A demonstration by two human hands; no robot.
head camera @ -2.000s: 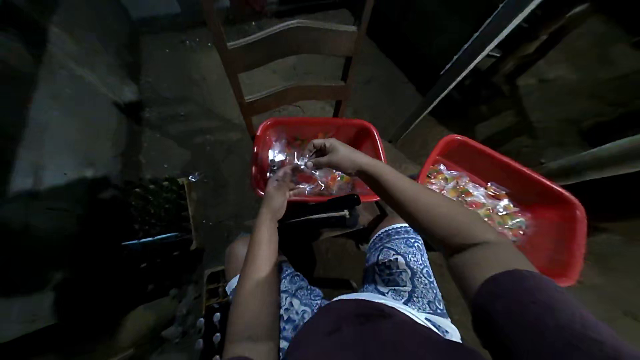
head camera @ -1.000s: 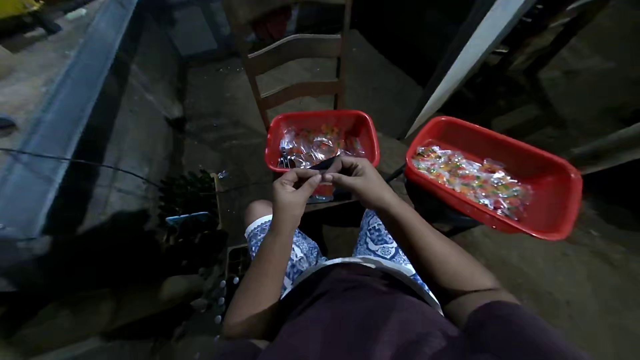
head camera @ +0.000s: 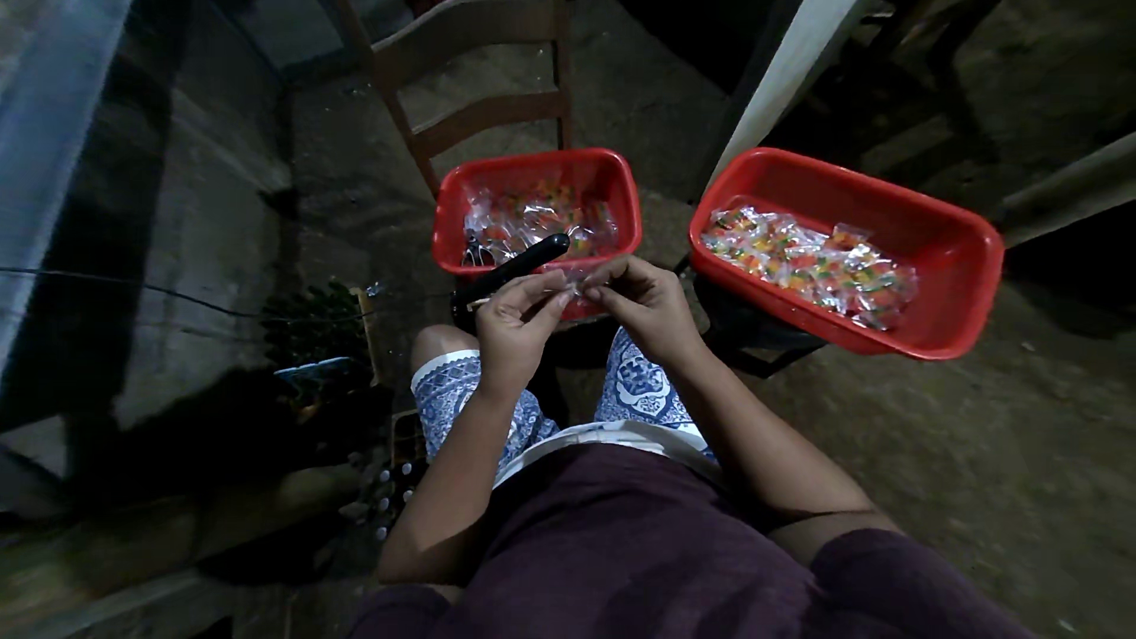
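Note:
My left hand (head camera: pixel 524 324) and my right hand (head camera: pixel 641 302) meet over my lap, pinching a small clear plastic packet (head camera: pixel 572 286) between their fingertips. What the packet holds is too small to tell. Just beyond them is a red plastic basin (head camera: pixel 444 217) with clear packets of colourful pieces (head camera: pixel 541 213) in it. A black bar-shaped device (head camera: pixel 515 266) slants across the near side of that basin, close to my left hand. To the right, a second red basin (head camera: pixel 954 257) holds many similar packets (head camera: pixel 808 262).
A wooden chair (head camera: pixel 479 115) stands behind the nearer basin. The right basin rests on a dark stool-like support (head camera: pixel 754 328). A thin cable (head camera: pixel 177 295) runs in from the left. Bottles in a crate (head camera: pixel 404 479) stand by my left leg, and a pale post (head camera: pixel 781 89) rises behind.
My hands have drawn back from over the nearer basin towards my lap, where they stay together. The black device shows more fully beside them now. The view has shifted.

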